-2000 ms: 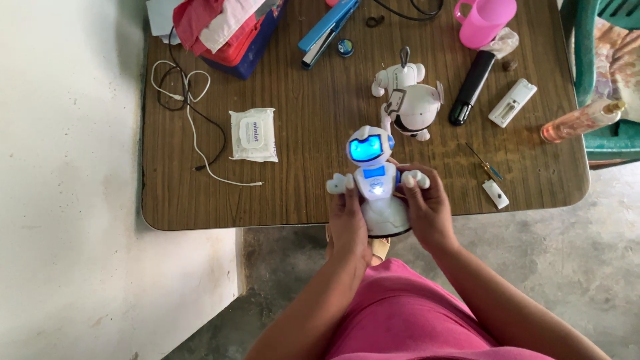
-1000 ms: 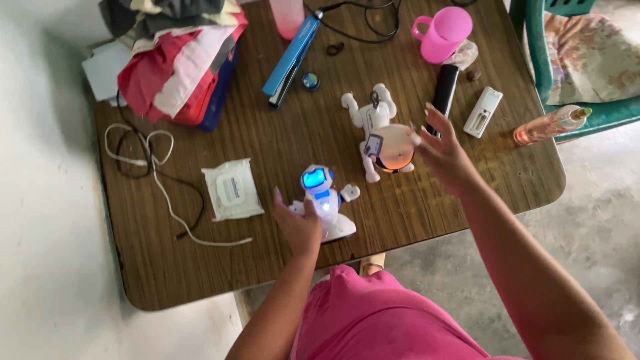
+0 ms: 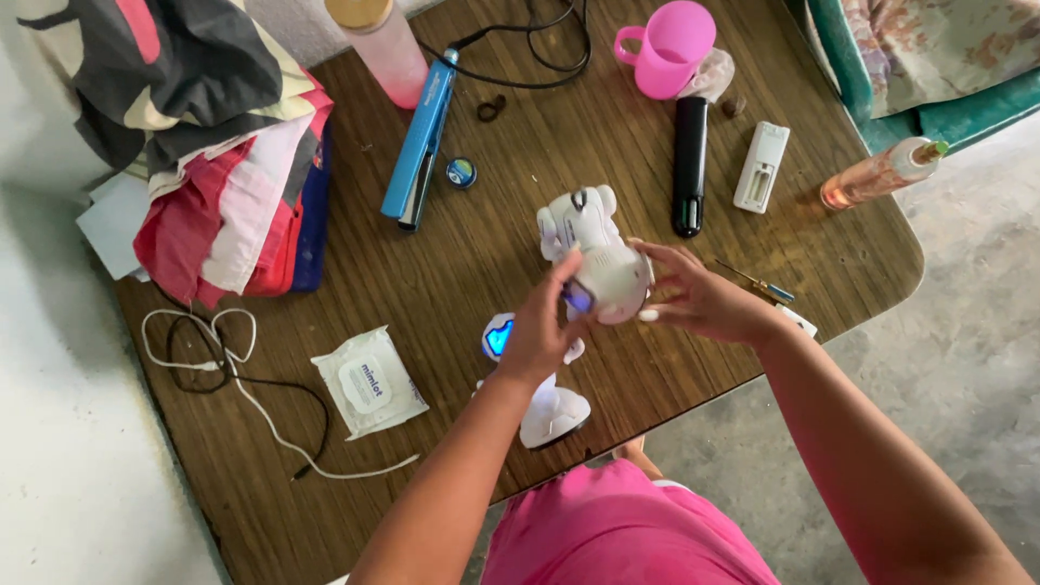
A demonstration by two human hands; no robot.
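A white toy robot dog (image 3: 613,280) with a lit blue-violet face lies on the wooden table between my hands. My left hand (image 3: 540,325) touches the face side of its head, fingers curved around the edge. On the other side of the head, my right hand (image 3: 703,296) has its fingertips against the shell. Partly behind my left wrist is a white and blue toy robot (image 3: 555,414) with a glowing blue face; its middle is hidden by my hand and forearm.
A blue hair straightener (image 3: 422,138), a pack of wipes (image 3: 370,386), tangled cables (image 3: 276,435), a pink mug (image 3: 670,49), a black remote-like device (image 3: 689,171), a white remote (image 3: 762,169), a spray bottle (image 3: 881,172) and a screwdriver (image 3: 756,282) surround the toys. Folded clothes (image 3: 236,195) are piled at left.
My left hand has left the standing toy robot and come to the robot dog's head. My right hand, raised beside the dog a second ago, now touches it too. The view has shifted.
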